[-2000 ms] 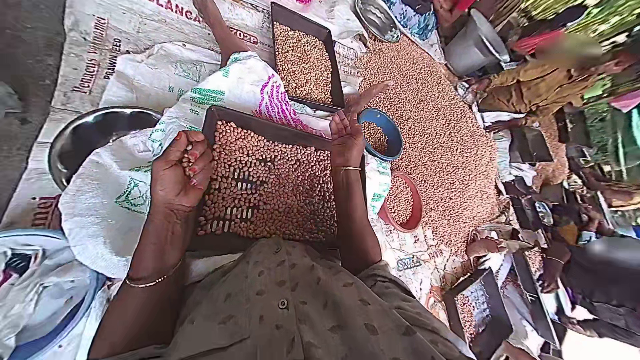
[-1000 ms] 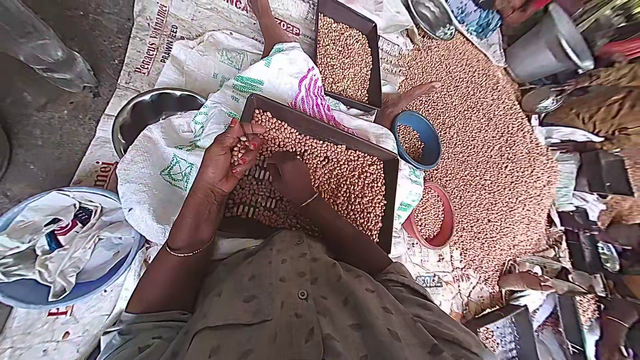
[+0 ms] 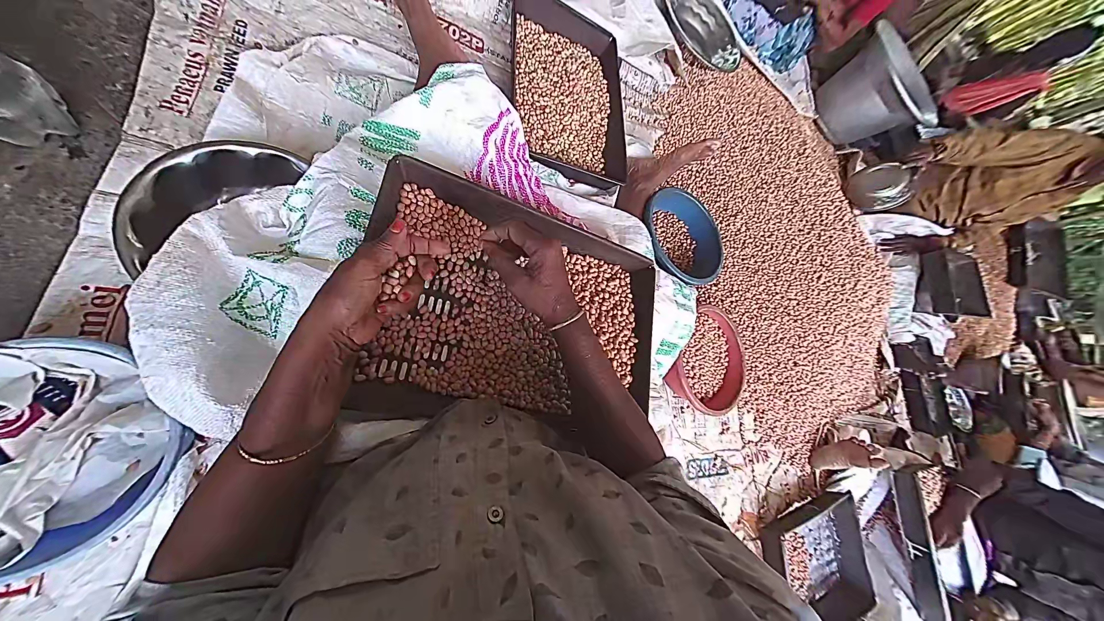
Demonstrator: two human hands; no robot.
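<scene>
A dark rectangular tray (image 3: 642,345) of shelled peanuts (image 3: 509,345) lies on my lap, over a white woven sack (image 3: 216,302). Cupped over the tray's left part, my left hand (image 3: 375,280) holds several peanuts in its palm and fingers. My right hand (image 3: 535,267) is over the middle of the tray, its fingers bent and thumb near the index finger at the peanuts; whether anything is pinched there is too small to tell. Short slots show through the tray floor between the peanuts.
Ahead is another dark tray (image 3: 617,112) of peanuts. A blue bowl (image 3: 711,250) and a red bowl (image 3: 733,362) stand beside a large peanut heap (image 3: 776,276). A steel basin (image 3: 129,216) and a blue tub (image 3: 164,492) are left. People sit at right near a grey bucket (image 3: 871,86).
Two seconds ago my right hand was at the tray's right edge; since then it has moved left over the peanuts. My left hand still holds peanuts.
</scene>
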